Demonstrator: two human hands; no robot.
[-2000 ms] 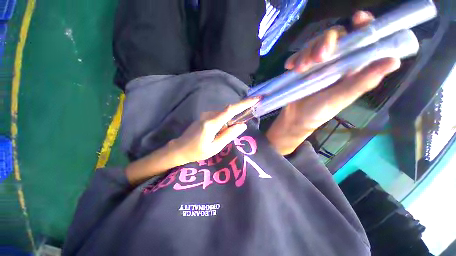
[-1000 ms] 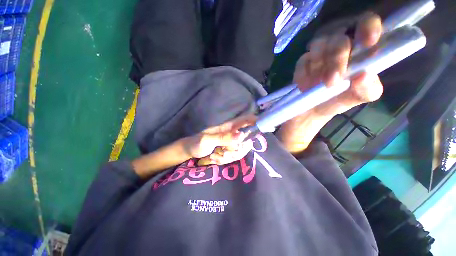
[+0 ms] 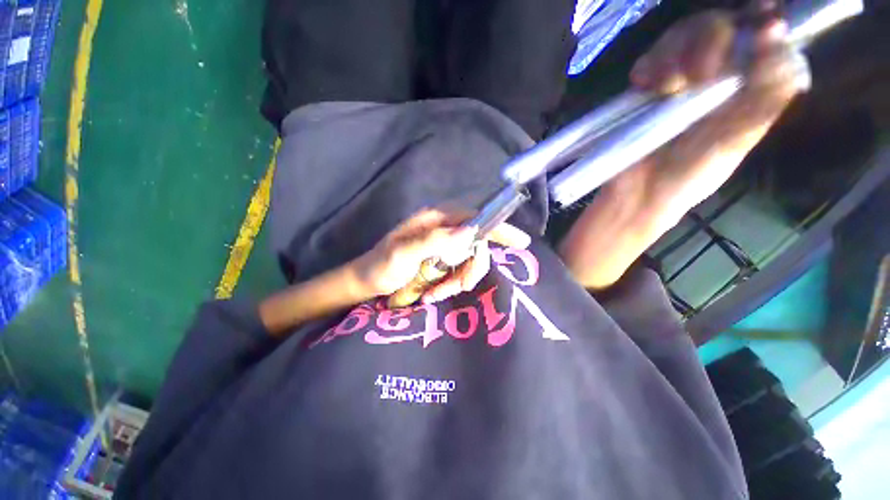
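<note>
My right hand [image 3: 722, 59] is at the upper right, blurred, and closed around at least two silver metal tubes [image 3: 649, 142]. The tubes slant down to the left, their lower ends apart from each other. One far end shows beyond the fingers at the upper right. My left hand [image 3: 429, 256] is in front of the shirt and holds a slim hand tool [image 3: 502, 210] with a shiny rod and a brassy part between the fingers. The rod points up right, close to the tubes' lower ends; I cannot tell if it touches one. Its grip is mostly hidden.
Blue crates [image 3: 29, 249] stand at the left on the green floor, with a pale crate [image 3: 107, 449] at the lower left. A clear-lined blue basket [image 3: 610, 29] is beyond the knees. Black ridged pieces [image 3: 771, 425] lie by the teal bench [image 3: 771, 317] at the right.
My right hand has moved up and right, and the tubes' lower ends have spread apart. The tool's rod, earlier mostly hidden at a tube's end, now shows. The view has shifted slightly.
</note>
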